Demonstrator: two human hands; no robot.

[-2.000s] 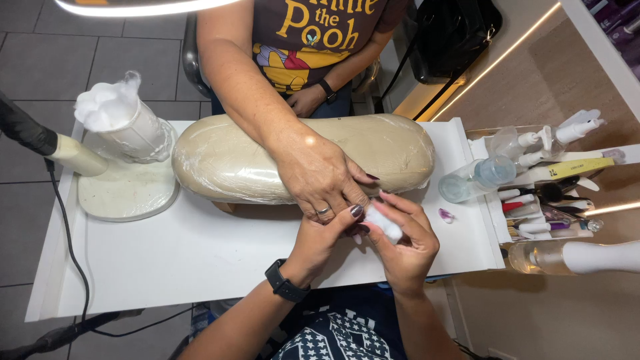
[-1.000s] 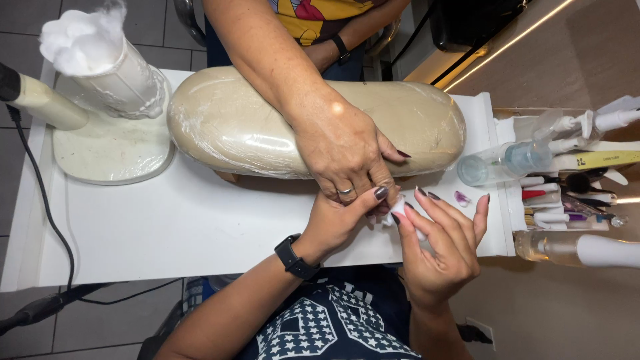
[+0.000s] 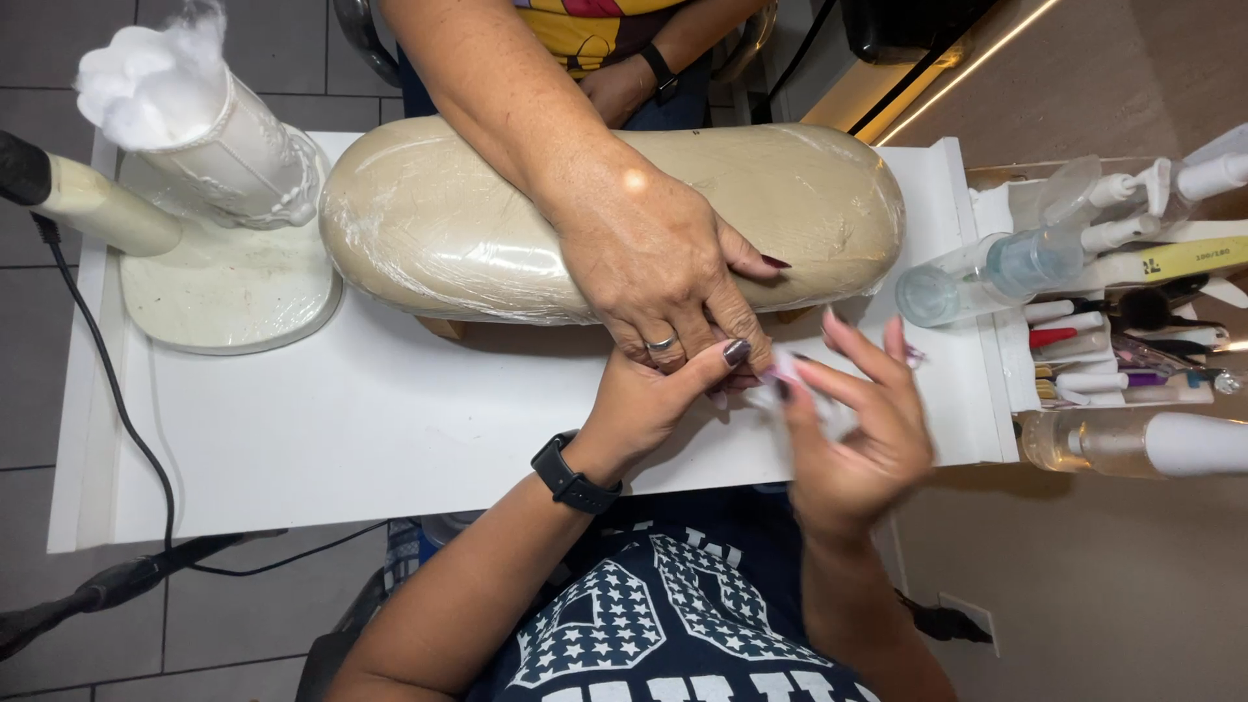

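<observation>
My left hand, with a black watch at the wrist, holds the fingers of another person's hand from below, its thumb on top. That person's hand wears a ring and dark nail polish, and the forearm lies over a beige armrest cushion wrapped in clear film. My right hand, partly blurred, pinches a white cotton pad with a pinkish-purple stain against one of the person's fingertips. The nail there is hidden.
A white vase of cotton stands on the lamp base at left. Along the right edge of the white table are a clear pump bottle, a holder with brushes and pens and a bottle with a white cap. A cable hangs at left.
The cotton in my right hand shows a pinkish-purple stain where it looked white two seconds ago. My left hand keeps hold of the person's fingers. The view has shifted.
</observation>
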